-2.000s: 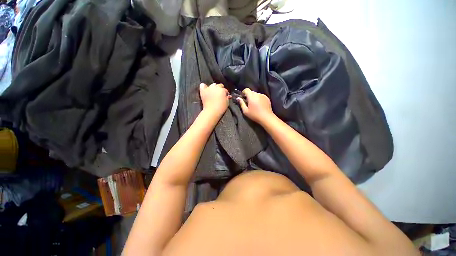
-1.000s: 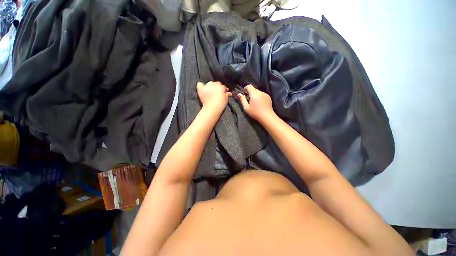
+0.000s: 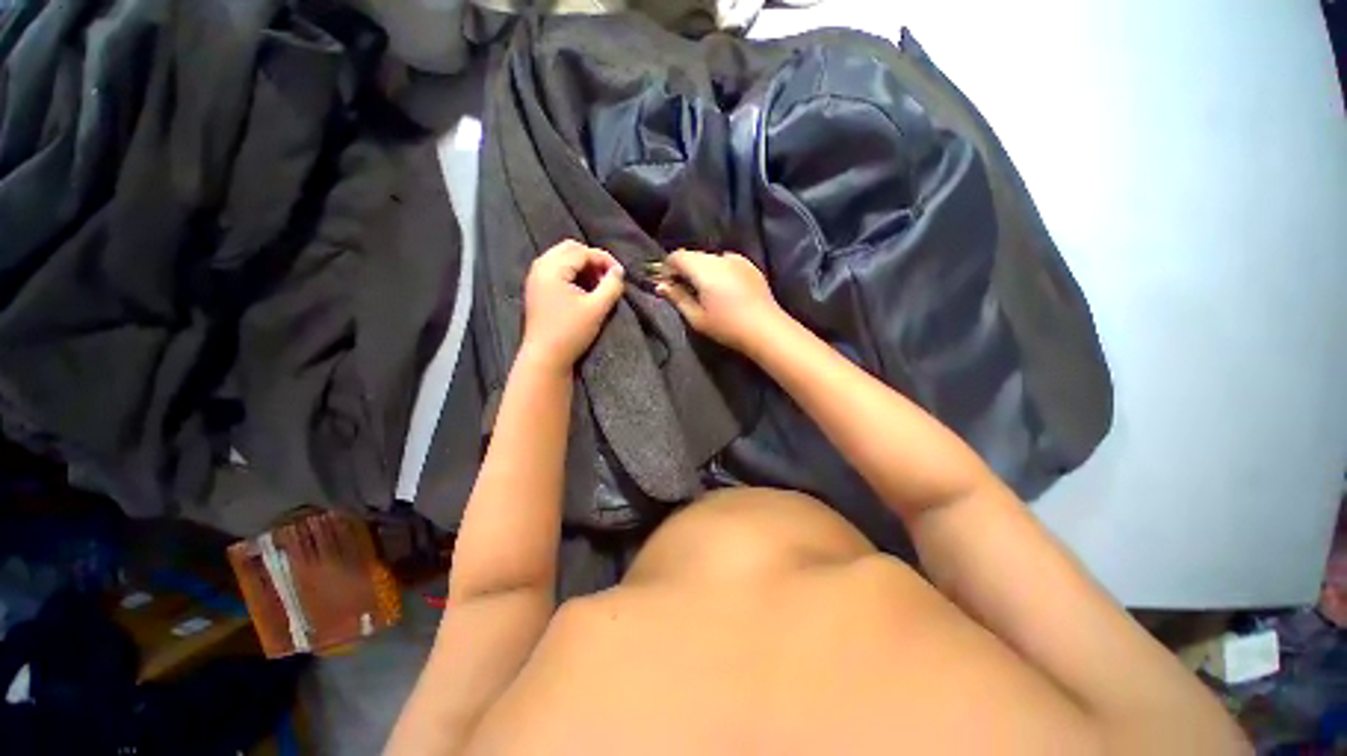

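Observation:
A dark grey jacket [image 3: 517, 192] lies spread on the table, with its shiny blue-black lining [image 3: 946, 281] turned up at the right. My left hand [image 3: 567, 303] pinches the grey front edge [image 3: 638, 406] of the jacket near the middle, thumb and finger closed together. My right hand [image 3: 720, 300] is close beside it and holds a small tool, likely thread snips [image 3: 655, 275], with its tip at the cloth edge. Most of the tool is hidden in the fingers. Any loose thread is too fine to see.
A large pile of grey garments [image 3: 192, 281] lies at the left. The white table [image 3: 1211, 296] extends at the right, and a white strip of it shows between pile and jacket. An orange-brown slatted object [image 3: 313, 581] is below the table edge. Pale cloth [image 3: 672, 12] is at the far side.
The view has shifted, so the jacket and pile appear further left. My left hand has turned and its finger and thumb now form a ring. The tool tip shows more clearly in my right hand.

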